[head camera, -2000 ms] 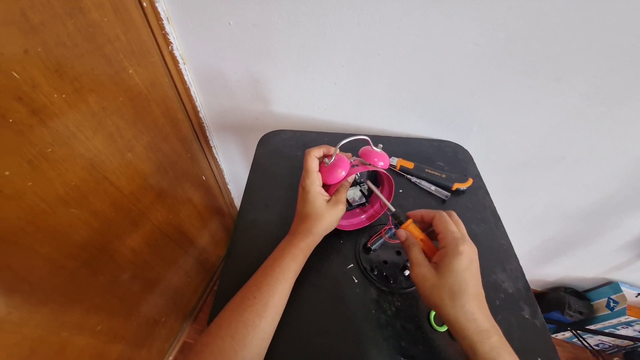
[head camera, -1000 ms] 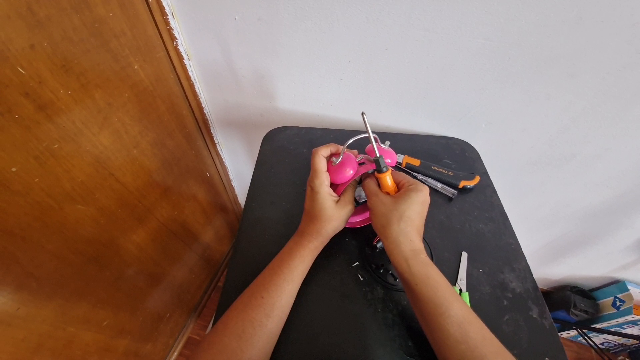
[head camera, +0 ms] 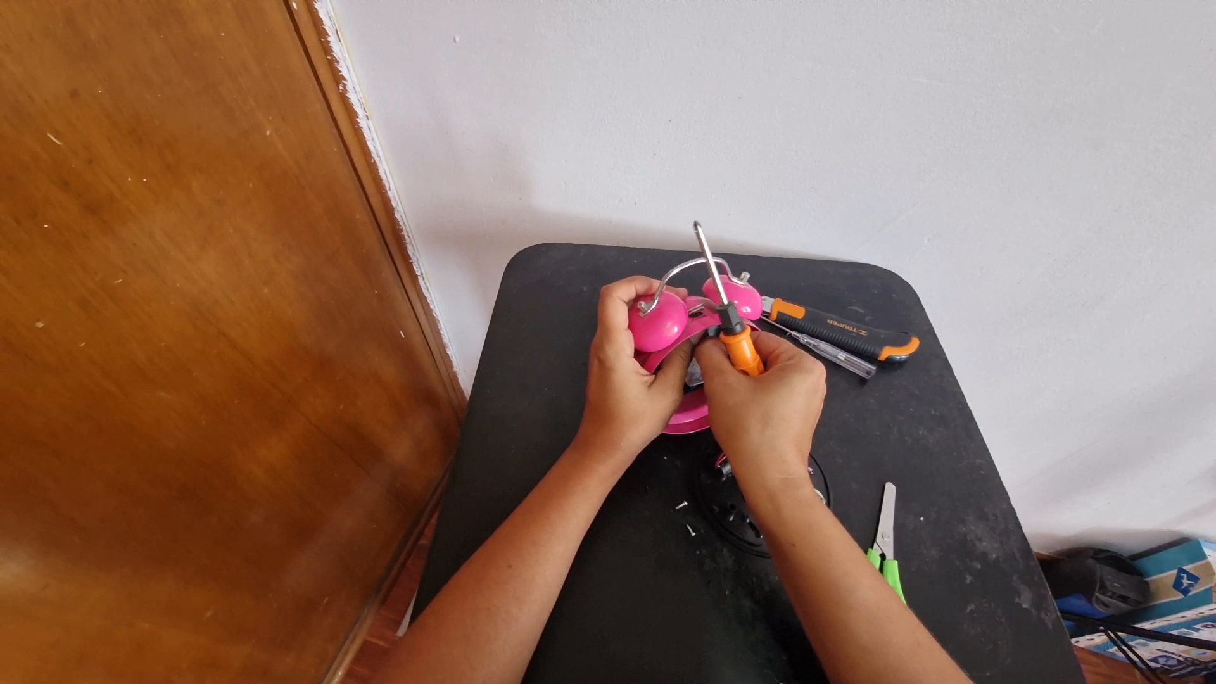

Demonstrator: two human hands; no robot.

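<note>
A pink twin-bell alarm clock housing (head camera: 686,415) is held above the black table, its wire handle and two bells uppermost. My left hand (head camera: 632,380) grips its left side, beside the left bell (head camera: 659,321). In my right hand (head camera: 768,389) is a screwdriver with an orange handle (head camera: 740,351), its shaft pointing up past the right bell (head camera: 732,296). The right fingertips reach into the housing's opening; what they touch there is hidden. Below lies a round black clock back (head camera: 731,513) with wires, partly covered by my right forearm.
Behind the clock, to the right, lie a Truper utility knife (head camera: 841,330) and a clear-handled screwdriver (head camera: 836,356). Green-handled scissors (head camera: 885,532) rest at the right, small screws (head camera: 691,530) near the black back. A wooden door (head camera: 190,332) stands left of the black table (head camera: 589,579), a wall behind.
The screwdriver's shaft pointed into the housing two seconds ago; it now points up. My right hand has moved up and left to the housing, and the scissors have come into fuller view.
</note>
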